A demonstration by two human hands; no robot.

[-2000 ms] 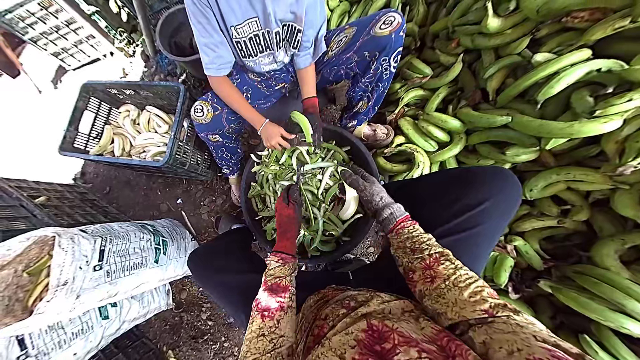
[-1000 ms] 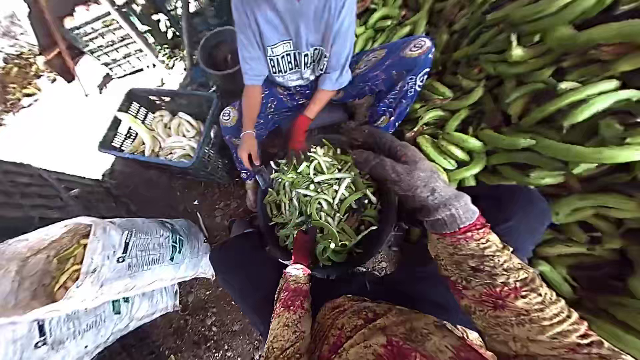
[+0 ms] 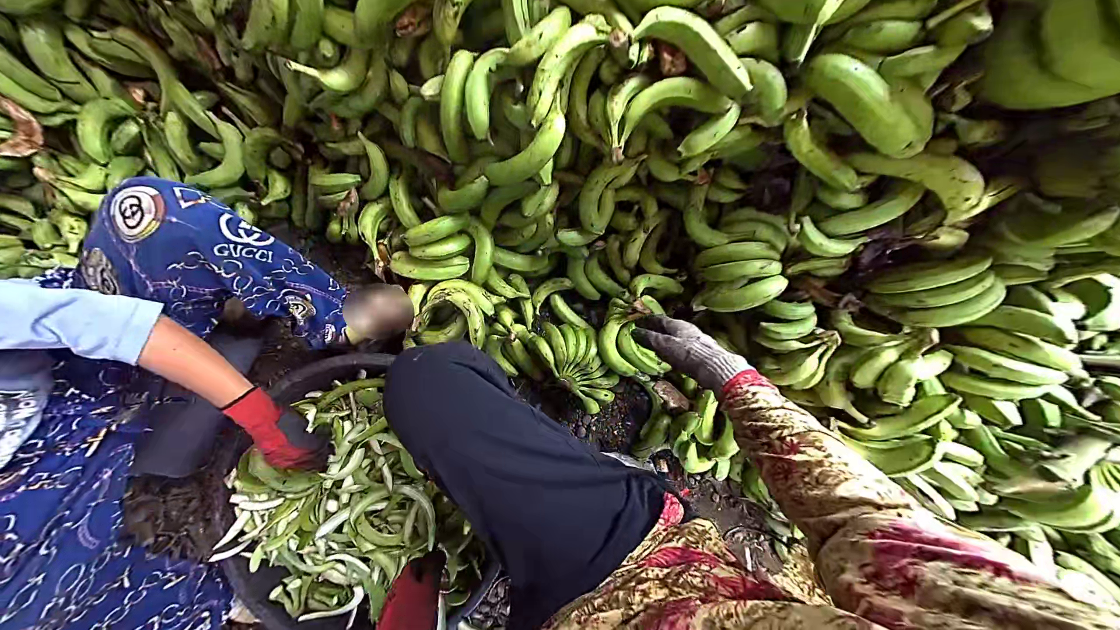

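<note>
My right hand (image 3: 687, 348), in a grey knitted glove, reaches out to the right of my knee and touches a bunch of green bananas (image 3: 626, 341) at the near edge of the heap; its fingertips are partly lost among the fruit. My left hand (image 3: 416, 591), in a red and dark glove, is low at the near side of a dark round tub (image 3: 337, 363). Its fingers are hard to make out. Green and whitish peel strips (image 3: 350, 507) fill the tub.
A large heap of green bananas (image 3: 525, 157) spreads across the back and right. At the left sits another person, whose red-cuffed gloved hand (image 3: 289, 437) is in the peels. My dark-trousered knee (image 3: 490, 437) stands between the tub and my right arm.
The view has swung right, onto the banana heap. My right hand has left the tub, where it was two seconds ago, and is at the bananas. My left hand remains by the tub.
</note>
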